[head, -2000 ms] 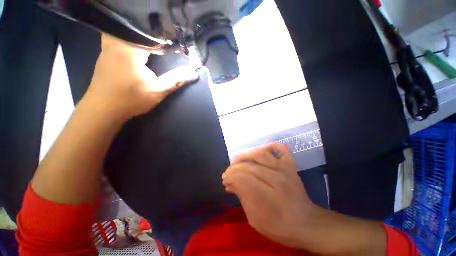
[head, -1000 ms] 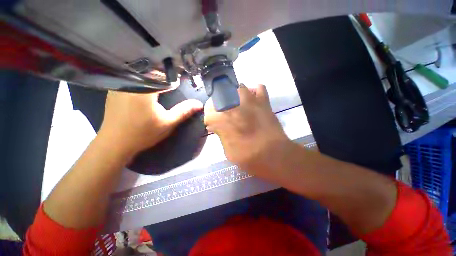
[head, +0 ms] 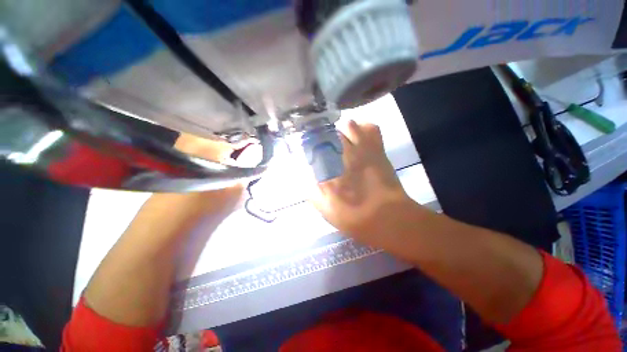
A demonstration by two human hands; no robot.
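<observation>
The white sewing machine head [head: 509, 51] with blue lettering and a pale ribbed knob [head: 366, 49] fills the top. A grey-blue guide [head: 323, 158] stands just right of the brightly lit needle area. My right hand [head: 361, 180] is on the bed right beside and behind this guide; its fingertips are partly hidden. My left hand [head: 210, 150] reaches behind the machine head, which covers much of it. A small dark edge of cloth [head: 246, 152] shows by my left fingers; the rest of the piece is hidden. A thin dark curved line lies below the needle area.
Black cloth panels lie at the right [head: 474, 148] and far left [head: 41, 240]. Black-handled shears [head: 560, 155] and a green-handled tool [head: 591, 118] lie at the right. A blue basket [head: 598, 237] is below right. A ruler scale [head: 275, 275] runs along the front edge.
The dark piece in front of the needle has moved back out of view behind the machine head. My left hand has gone further back behind it. The view has shifted, showing more of the head.
</observation>
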